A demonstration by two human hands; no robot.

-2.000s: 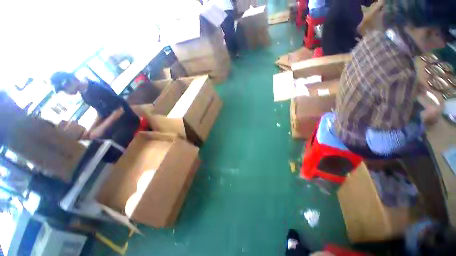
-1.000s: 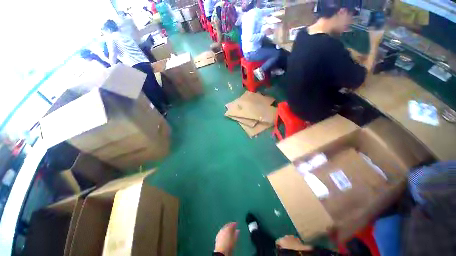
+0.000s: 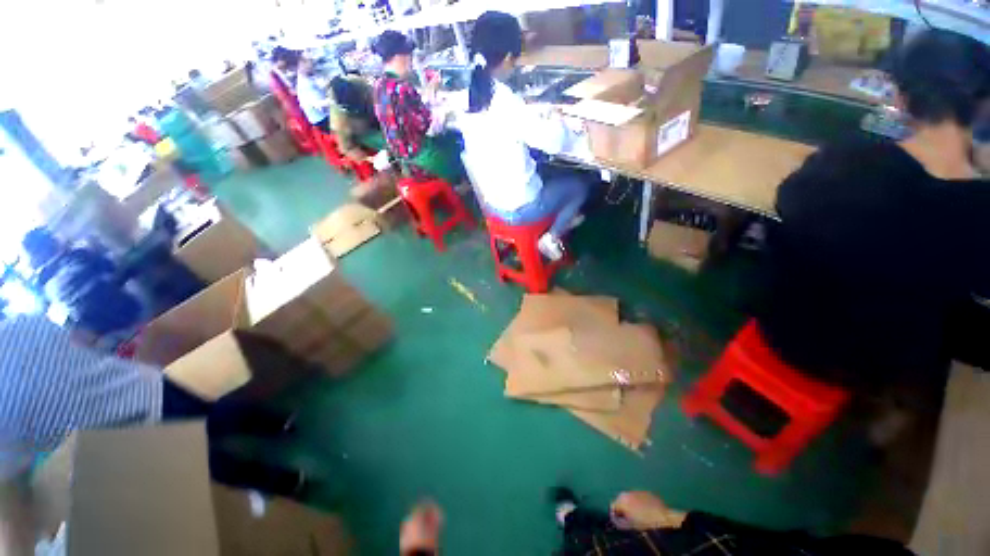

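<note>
My left hand is at the bottom edge, small, blurred and partly cut off; I see nothing in it, but its fingers are unclear. My right hand is at the bottom, right of centre, low over the green floor, with a dark checked sleeve behind it. Its fingers look curled in, with nothing visible in them. Both hands are apart and touch no work. Flattened brown cardboard sheets lie overlapping on the floor ahead. My dark shoe shows beside my right hand.
A person in black sits close at right on a red stool. A person in white sits ahead at the bench, which bears an open carton. Open cartons and a striped sleeve are at left. Green floor runs between.
The view has moved forward along the aisle and turned right. The seated person in plaid has left view, and the cardboard sheets are nearer. My hands, absent at first, show at the bottom, now farther apart.
</note>
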